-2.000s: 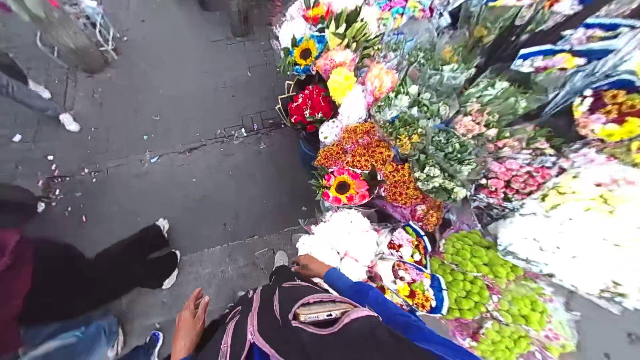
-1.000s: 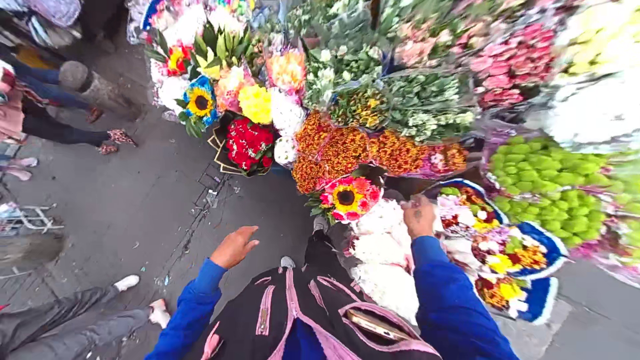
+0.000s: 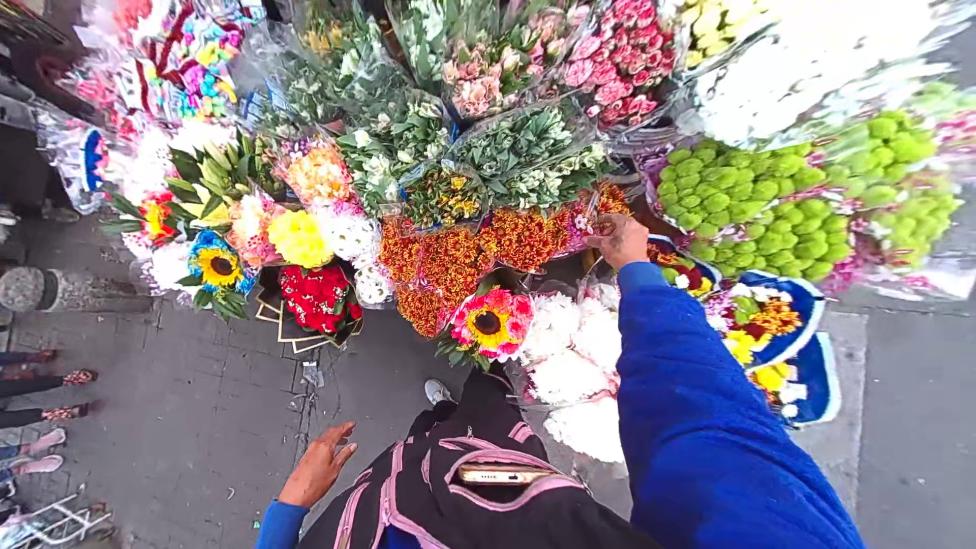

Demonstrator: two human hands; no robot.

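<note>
My right hand point(image 3: 619, 241) reaches into the flower display, its fingers at the right end of the orange-red chrysanthemum bunches point(image 3: 526, 235); whether they grip the wrapping cannot be told. Below it lie white flower bunches point(image 3: 573, 358) in clear wrap, and left of those a pink bouquet with a sunflower point(image 3: 488, 322). Green pompon flowers point(image 3: 732, 187) stand to its right. My left hand point(image 3: 319, 465) hangs low over the pavement, fingers apart, holding nothing. A phone point(image 3: 499, 474) sticks out of the unzipped pocket of the black bag with pink trim point(image 3: 427, 496) on my front.
Mixed bouquets in blue-edged wraps point(image 3: 820, 381) lie at the right. A red bouquet in black paper point(image 3: 314, 301) and a blue one with a sunflower point(image 3: 217, 265) stand left. A stone bollard point(image 3: 72, 290) and several people's feet point(image 3: 46, 451) are at the far left.
My right arm has stretched forward from beside the white flowers to the orange-red bunches. My left hand stays low and empty. The view has swung a lot.
</note>
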